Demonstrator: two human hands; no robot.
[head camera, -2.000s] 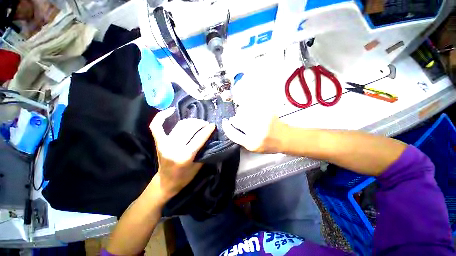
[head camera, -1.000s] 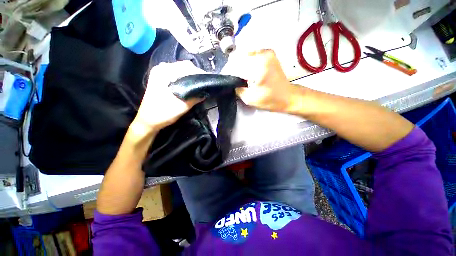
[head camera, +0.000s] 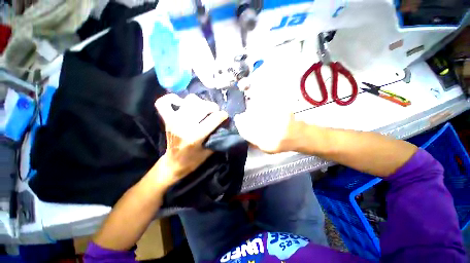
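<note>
Black cloth (head camera: 103, 138) lies spread left of the needle and hangs at the table's front edge. A dark grey layer (head camera: 225, 141) shows between my hands and runs up to the presser foot (head camera: 234, 77) of the white sewing machine. My left hand (head camera: 191, 123) is closed on the grey layer, just in front of and left of the foot. My right hand (head camera: 265, 126) grips its right side, close to the needle area. The fingertips are overexposed and slightly blurred. Whether the foot is down on the cloth cannot be told.
Red-handled scissors (head camera: 330, 85) and small snips (head camera: 385, 94) lie right of the needle. A light blue plastic piece (head camera: 169, 56) stands left of it. Pale cloth (head camera: 31, 56) is piled at the far left. A blue crate (head camera: 355, 198) stands below the table at right.
My hands have lowered the folded edge from its raised, turned-up position and hold it flatter before the foot. The shiny black underside and hanging strip no longer show. The camera view has shifted.
</note>
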